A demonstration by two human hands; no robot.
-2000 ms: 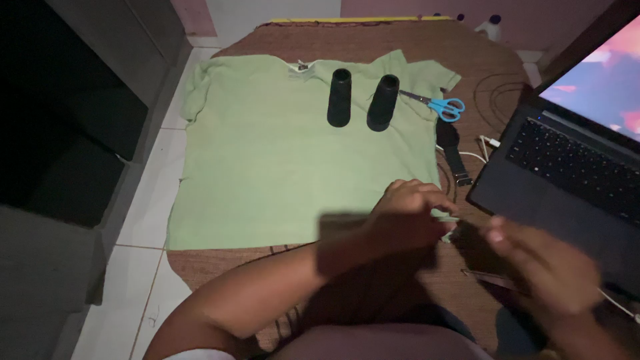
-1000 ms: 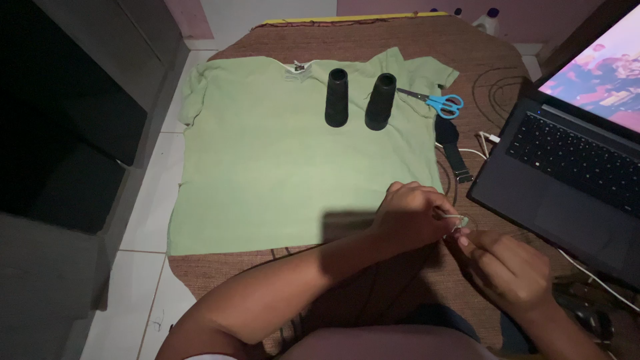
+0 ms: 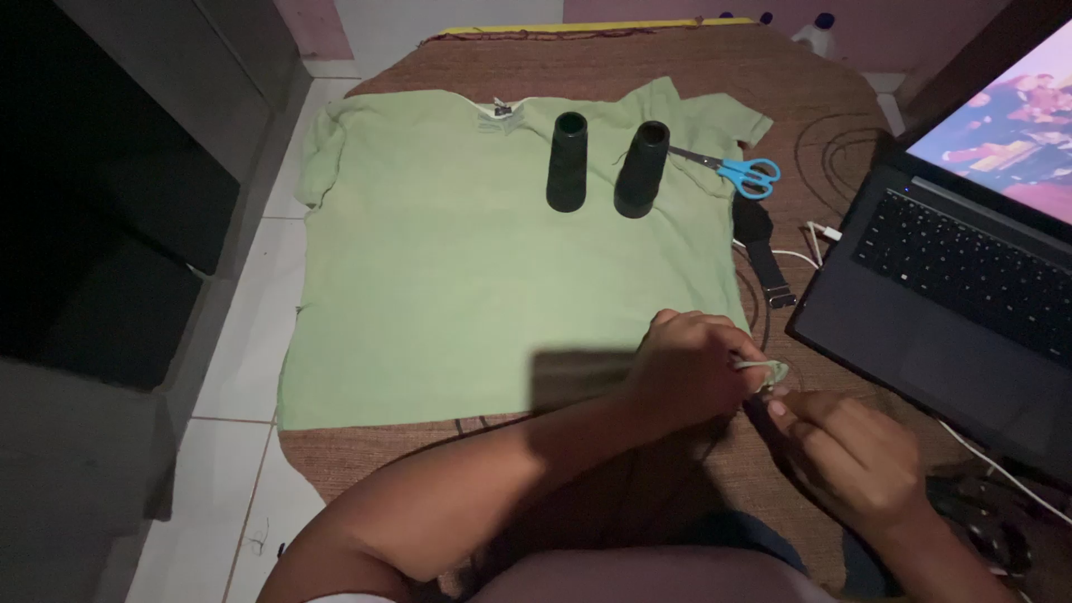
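A light green T-shirt [image 3: 469,276] lies spread on the brown cloth-covered table. At its lower right corner my left hand [image 3: 699,368] is closed on a bunched bit of green fabric [image 3: 775,373] that pokes out past its fingers. My right hand [image 3: 854,448] is just to the right, thumb and forefinger pinched close to that fabric; whether they grip something thin is not clear. Two black thread cones, the left one [image 3: 568,163] and the right one [image 3: 642,170], stand on the shirt. Scissors with blue handles [image 3: 749,177] rest by the right sleeve, their blades reaching the right cone.
A laptop [image 3: 930,310] occupies the right side, with a white cable [image 3: 997,473] near its front edge. A black strap with a buckle [image 3: 766,260] lies between shirt and laptop. A yellow strip [image 3: 586,28] runs along the far table edge; a white bottle [image 3: 816,35] stands beyond.
Two seconds ago my right hand was blurred and apart from my left; it has come in close beside the fabric. My left hand has stayed at the shirt's corner.
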